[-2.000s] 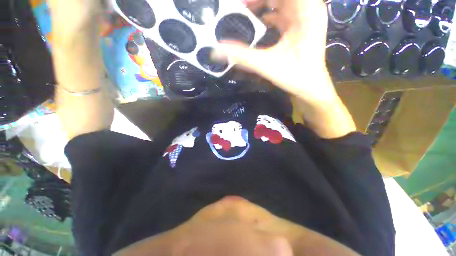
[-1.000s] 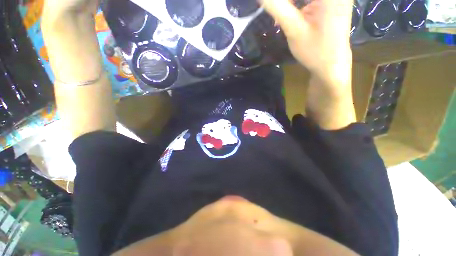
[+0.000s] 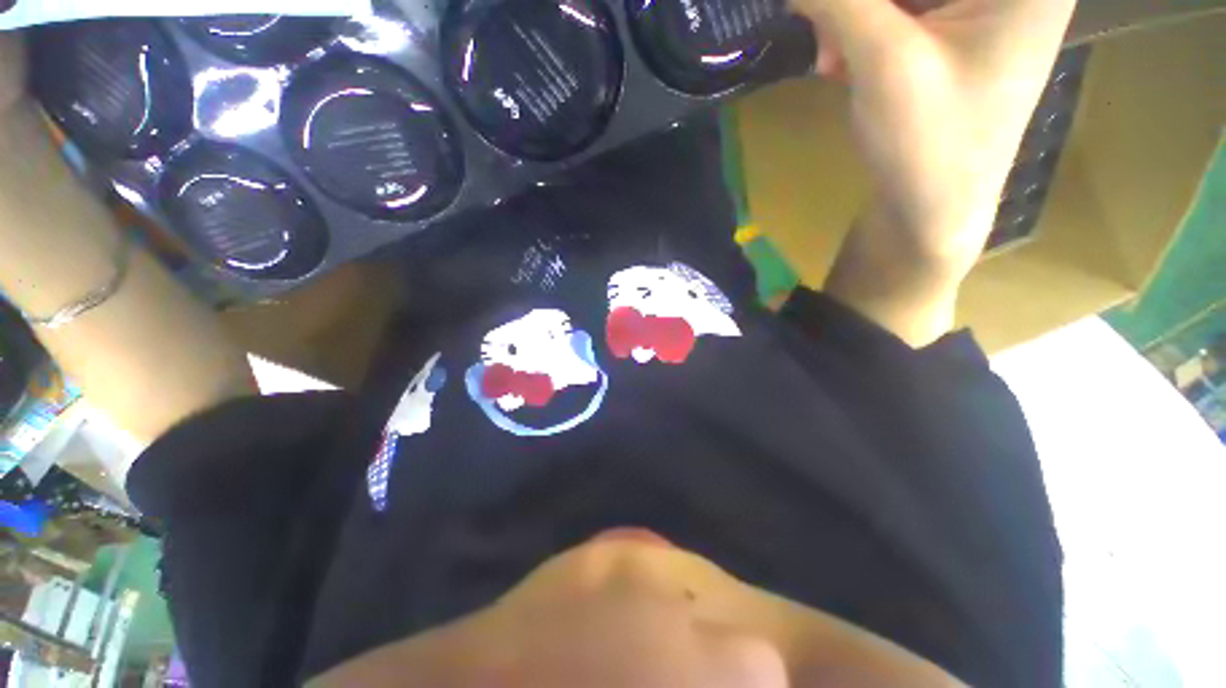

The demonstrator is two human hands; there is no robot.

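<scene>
A glossy black tray point(image 3: 256, 101) with round pockets spans the upper left, tilted and close to the camera. Round black pieces point(image 3: 374, 139) sit in the pockets, with fine pale print on them. My right hand point(image 3: 928, 94) holds the tray's right end, thumb on the near side; its other fingers are partly hidden or cut off. My left hand point(image 3: 11, 67) is mostly cut off by the left edge beside the tray, so its grip cannot be told. A pale strip point(image 3: 256, 7) crosses the top edge over the tray.
An open brown carton point(image 3: 1143, 175) stands at the right, with a dark pocketed tray point(image 3: 1046, 148) inside. A white surface point(image 3: 1116, 470) lies below it at the right. Green floor shows at the far right. Blurred shelving or boxes point(image 3: 67, 605) show at the lower left.
The tray under the label sheet has come closer and fills the upper left. The white label sheet with black discs is out of view. Both hands have moved outward, my right hand onto the tray's end.
</scene>
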